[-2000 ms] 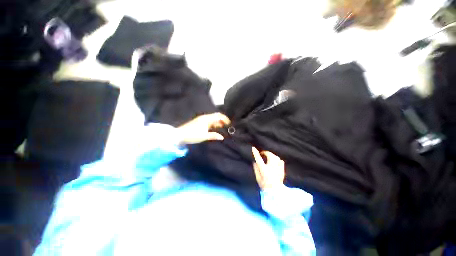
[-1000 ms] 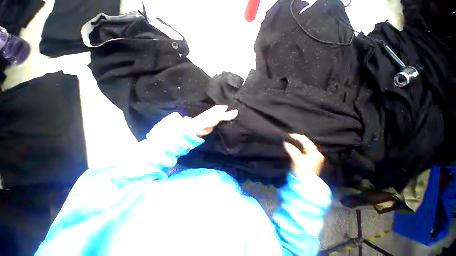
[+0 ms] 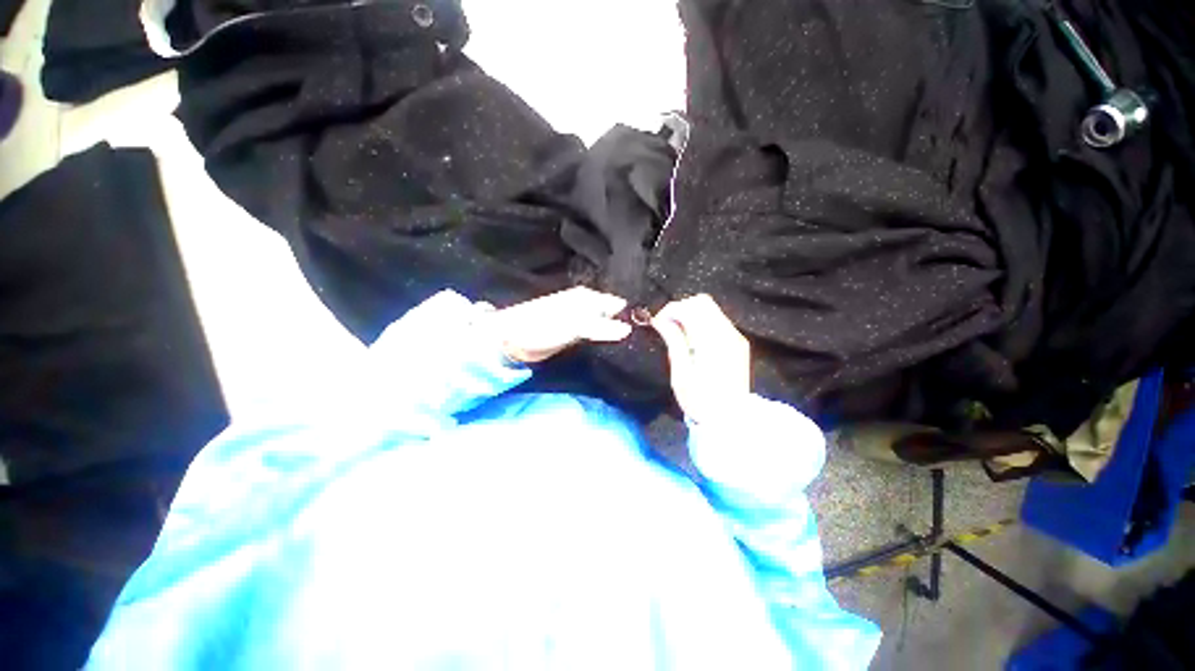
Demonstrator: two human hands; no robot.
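Black trousers point(image 3: 433, 197), dotted with lint, lie spread on the white table in front of me. Their waist with a pale inner strip is at the top left, with a round button point(image 3: 422, 15) on it. My left hand point(image 3: 566, 324) and my right hand point(image 3: 705, 344) meet at the near middle of the cloth. Their fingertips pinch the cloth on either side of a small dark round button point(image 3: 640, 316). A pale edge of cloth runs up from there.
Folded black garments point(image 3: 98, 302) lie at the left. A black garment heap point(image 3: 1075, 236) is at the right, with a silver-headed tool point(image 3: 1114, 118) on it. Blue bins point(image 3: 1114, 492) and dark bars stand on the speckled floor at the lower right.
My right hand has moved left, close to my left hand, and a small button now shows between them. The trousers sit higher in the view, and the red spool has left it.
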